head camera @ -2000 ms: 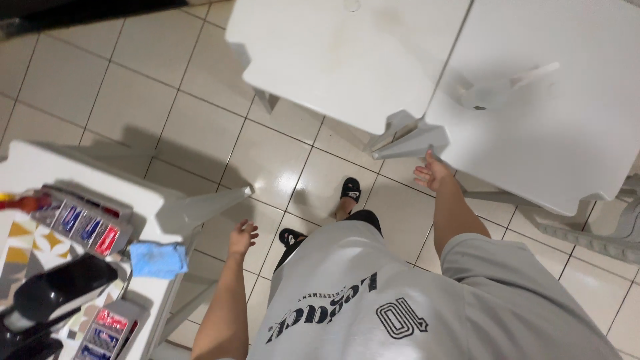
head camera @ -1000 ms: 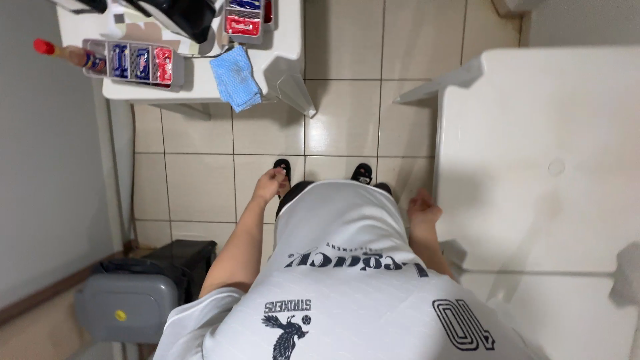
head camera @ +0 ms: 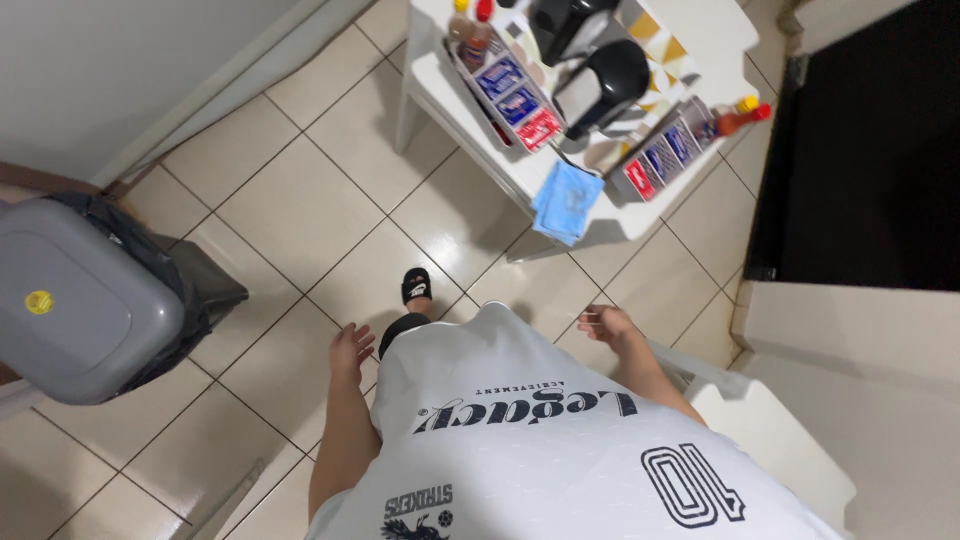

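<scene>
My left hand (head camera: 352, 351) hangs beside my body over the tiled floor, fingers apart and holding nothing. On the other side of my shirt, my right hand (head camera: 604, 325) is also empty, its fingers loosely curled and apart. Neither touches anything. Ahead stands a white plastic table (head camera: 480, 154) with a folded blue cloth (head camera: 568, 201) hanging over its near corner. Two trays hold packets and sauce bottles: the left tray (head camera: 517, 103) and the right tray (head camera: 664, 156). Between them sit black dispensers (head camera: 619, 79) on a patterned mat.
At the left is a grey lidded bin (head camera: 82, 300) with a black bag around its rim. Another white plastic surface (head camera: 780, 442) lies close at my right. A dark opening or panel (head camera: 877, 150) is at the upper right. Beige tiles (head camera: 292, 195) cover the floor.
The view has turned and shifted strongly. The table with the trays, at the upper left a second ago, is now ahead. Both hands stay empty.
</scene>
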